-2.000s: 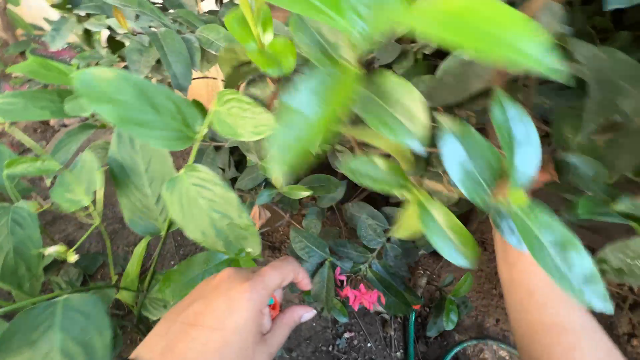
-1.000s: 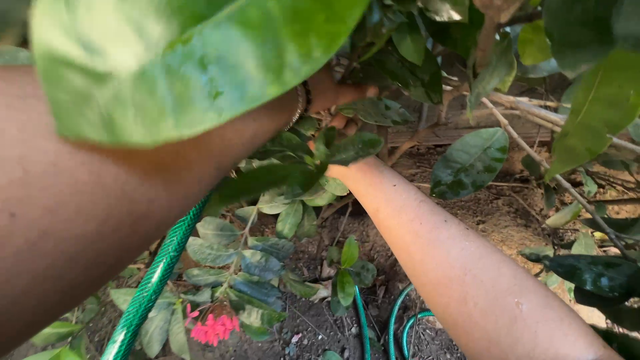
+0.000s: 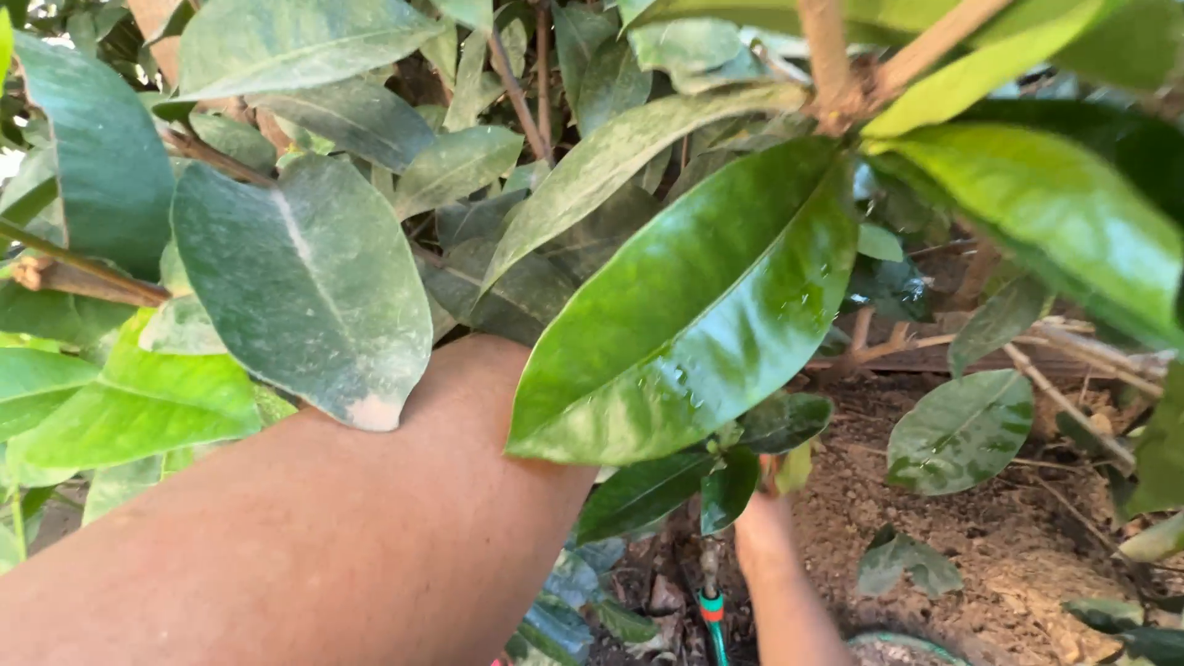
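Note:
My left forearm [image 3: 314, 527] reaches in from the lower left and runs behind big green leaves, which cover my left hand. A glossy wet leaf [image 3: 684, 314] hangs in front of it. My right hand [image 3: 764, 509] is low in the middle, only its wrist end showing below small dark leaves [image 3: 731, 481]; its fingers are mostly hidden, so its hold cannot be told. Just left of my right wrist is a green hose connector [image 3: 711, 603] with an orange ring, on the end of a green garden hose [image 3: 718, 643]. A thin upright piece stands above the connector.
Dusty leaves [image 3: 305, 277] and woody branches [image 3: 832, 83] crowd the upper view. Bare cut twigs [image 3: 1073, 398] stick out at the right, over brown soil [image 3: 888, 555]. A curved piece of green hose [image 3: 906, 638] lies at the bottom.
My left hand, partly seen among the leaves a second ago, is now hidden. The hose connector has come into view beside my right wrist. The view has shifted, with large leaves now in front.

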